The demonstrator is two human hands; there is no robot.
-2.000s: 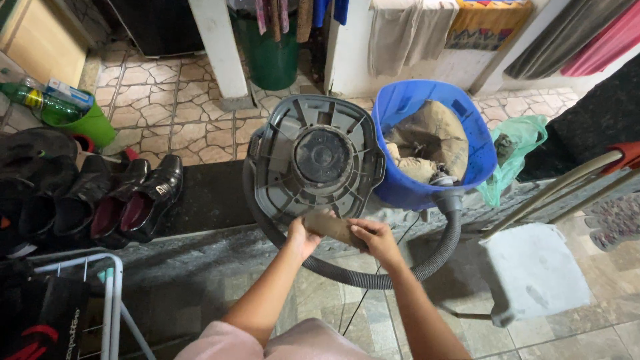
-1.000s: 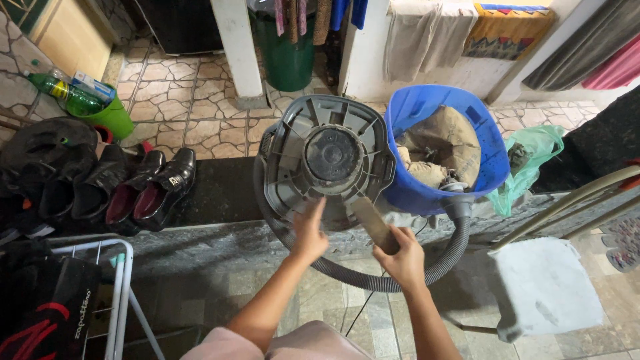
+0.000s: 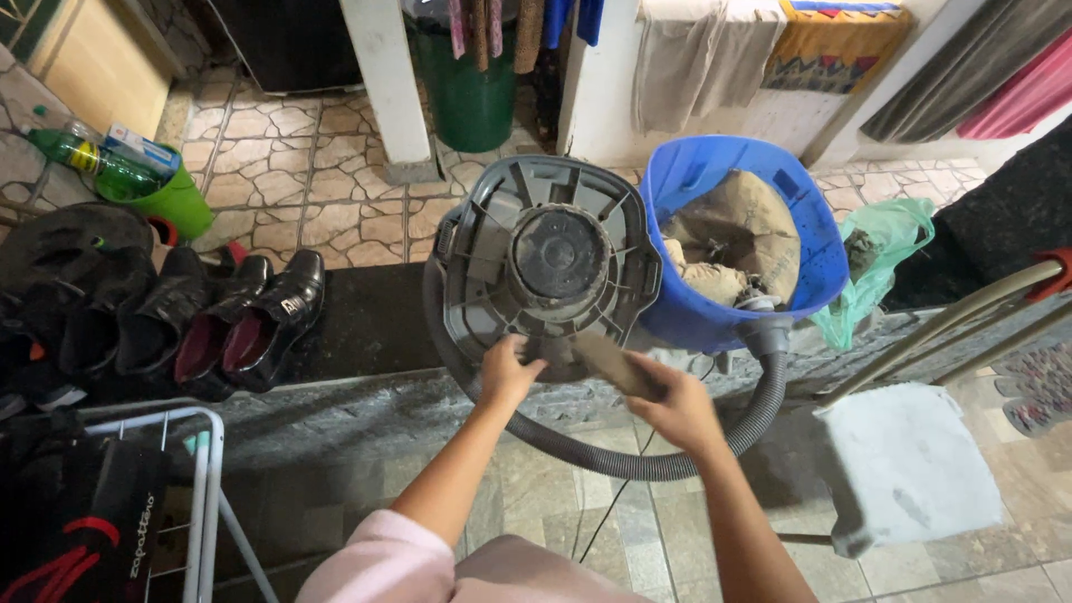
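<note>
The grey underside of a vacuum cleaner's motor head (image 3: 479, 289) faces up on the black stone ledge. My right hand (image 3: 682, 410) grips a flat, dusty brown piece (image 3: 615, 366), perhaps a filter or a brush, near the head's lower rim. Close to that rim is my left hand (image 3: 509, 373), thumb apart from the fingers; a dark, blurred patch lies beside its fingertips, and whether it holds this is unclear. On the right, touching or nearly touching the head, stands a blue vacuum tank (image 3: 737, 322) with a dusty bag (image 3: 754, 226) inside. A grey corrugated hose (image 3: 620, 465) runs from it below the head.
Black dress shoes (image 3: 276, 327) line the ledge at left, near a green bucket (image 3: 180, 201) with bottles. A pale green plastic bag (image 3: 871, 268) lies right of the tank. A chair with a light cushion (image 3: 913, 469) is at right, a white metal rack (image 3: 201, 486) at lower left.
Both hands held the brown piece at the head's lower rim two seconds ago. The left hand then came off it, and the right hand has kept hold, tilting the piece.
</note>
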